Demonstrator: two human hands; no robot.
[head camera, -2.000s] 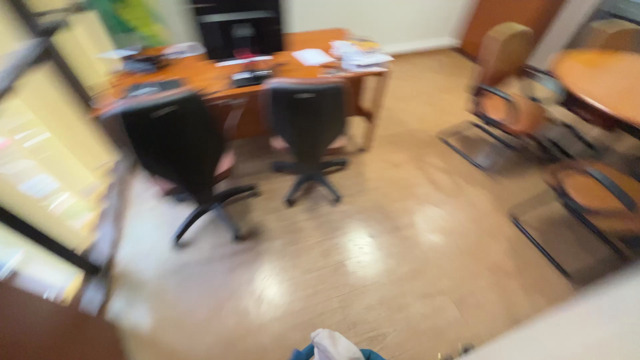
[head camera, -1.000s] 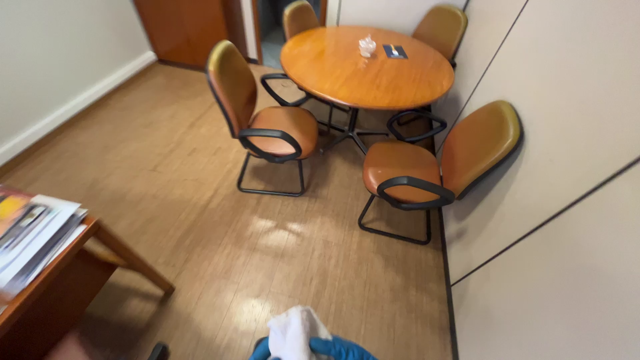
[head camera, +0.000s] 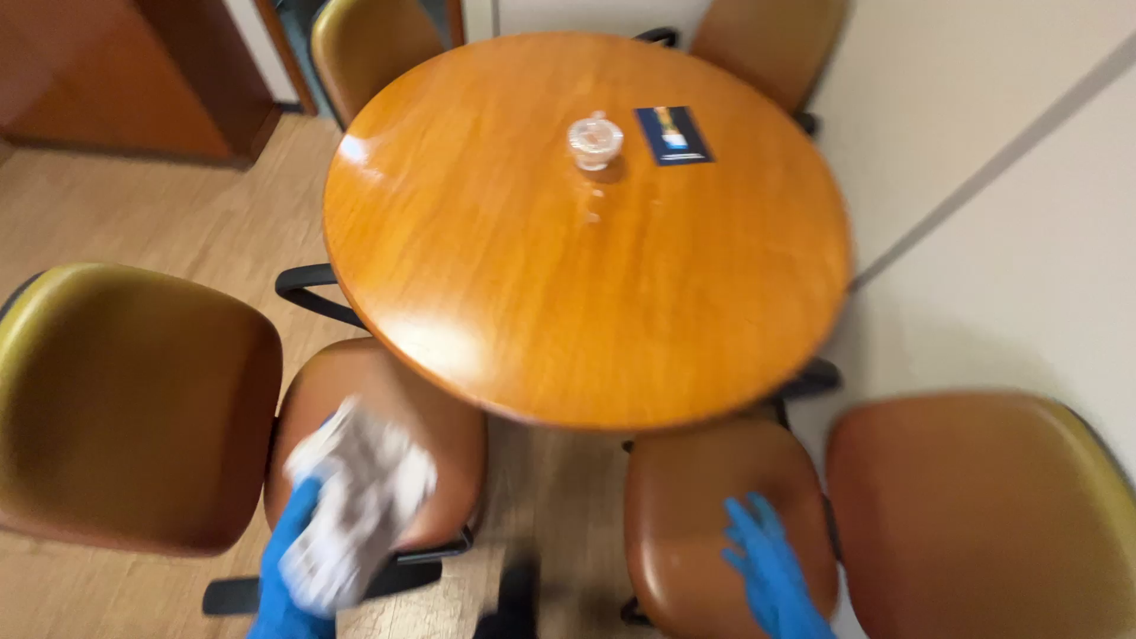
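Blue gloves cover both hands. My left hand (head camera: 293, 559) grips a crumpled white cloth (head camera: 364, 497), held above the seat of the left chair; the cloth hides some of the fingers. My right hand (head camera: 768, 564) holds nothing, its fingers apart, over the seat of the right chair. Beyond both hands stands a round wooden table (head camera: 568, 302). On its far half sit a small clear glass or plastic bowl (head camera: 595, 142) and, just right of it, a dark blue printed card or booklet (head camera: 674, 136).
Brown padded chairs surround the table: one at left (head camera: 133, 408), one at right (head camera: 976, 506), and two at the far side, left (head camera: 373, 53) and right (head camera: 768, 44). A pale wall (head camera: 994, 231) runs close along the right. A reddish wooden cabinet or door (head camera: 133, 80) stands far left.
The view has moved from the desk to close over the round table. One second ago both gloved hands were together at the cloth; now they are apart, the cloth in my left hand only.
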